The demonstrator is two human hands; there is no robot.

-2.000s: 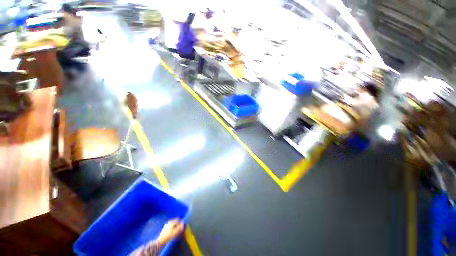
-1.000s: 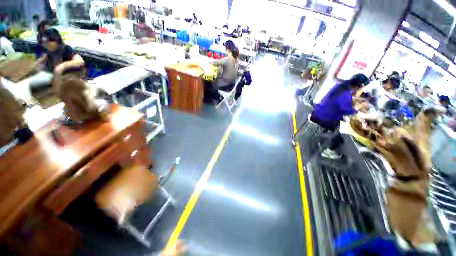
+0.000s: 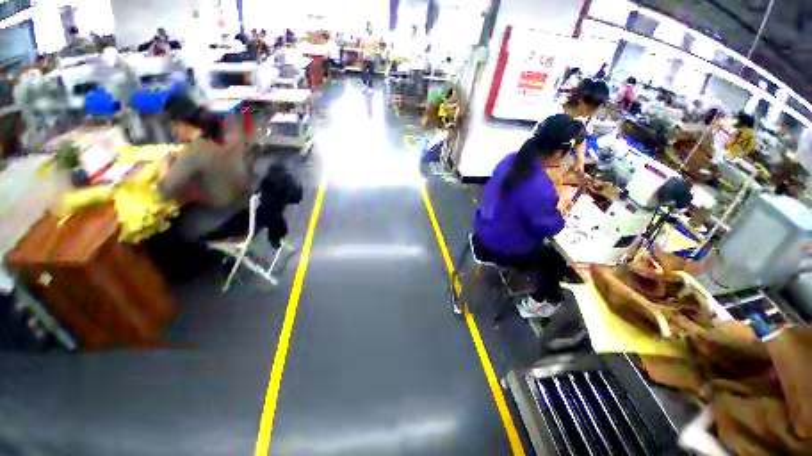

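Neither of my hands is in view. Nearest in front of me is the dark floor aisle (image 3: 369, 338) between two yellow lines. At the lower right a heap of brown leather-like bags or panels (image 3: 739, 374) lies on a bench, with a pale yellow sheet (image 3: 614, 322) at its left edge. A metal roller rack (image 3: 588, 410) stands low beside the heap.
A person in purple (image 3: 521, 209) sits at a sewing machine (image 3: 641, 183) on the right. On the left a blurred person (image 3: 214, 169) sits at a brown wooden desk (image 3: 89, 267) with yellow pieces (image 3: 142, 205). A white pillar (image 3: 499, 107) stands beyond.
The view has moved forward along the aisle. The blue tray held by a hand, then the hand's blurred tip at the bottom edge, have left the picture. The near desk and chair are gone from view.
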